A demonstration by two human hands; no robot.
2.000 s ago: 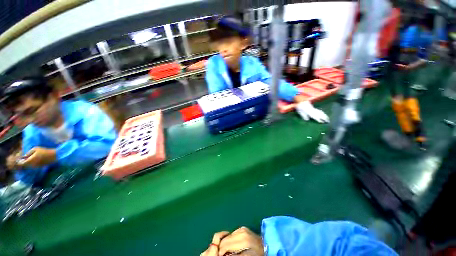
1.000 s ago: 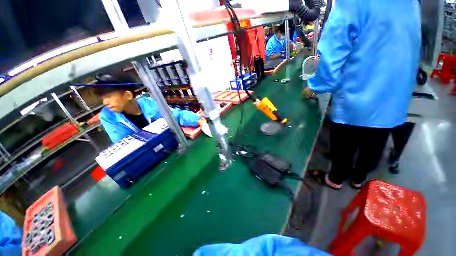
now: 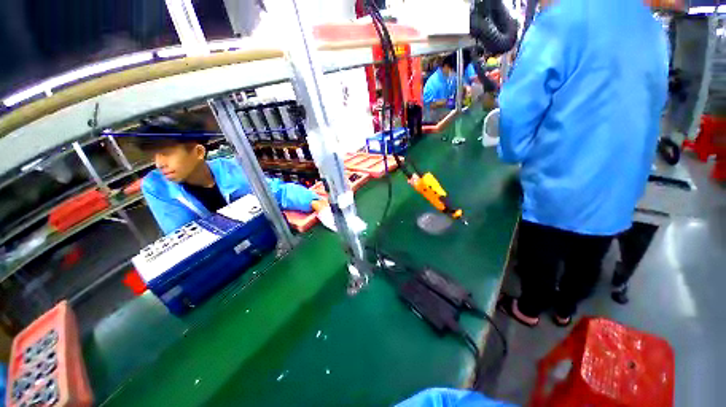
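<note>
Neither of my hands is in the picture; only a bit of my blue sleeve (image 3: pixel 454 397) shows at the bottom edge. Nearest in front of me is the green bench (image 3: pixel 263 350), with several small white scraps lying on it. A black power adapter (image 3: pixel 434 300) with cables lies near its right edge. A blue case (image 3: pixel 211 258) with a white top stands at the far side. A salmon-pink foam tray (image 3: pixel 76 362) with rows of round units is at the left edge.
A silver metal post (image 3: pixel 326 151) rises from the bench. An orange tool (image 3: pixel 434 193) hangs on a black cable. A person in a blue smock (image 3: pixel 585 119) stands at right, near a red stool (image 3: pixel 613 370). Another person (image 3: pixel 191 179) sits behind the case.
The view has swung right, then slightly further. A hand and much of my sleeve have dropped out below. The standing person now has the arm lower and closer to the body.
</note>
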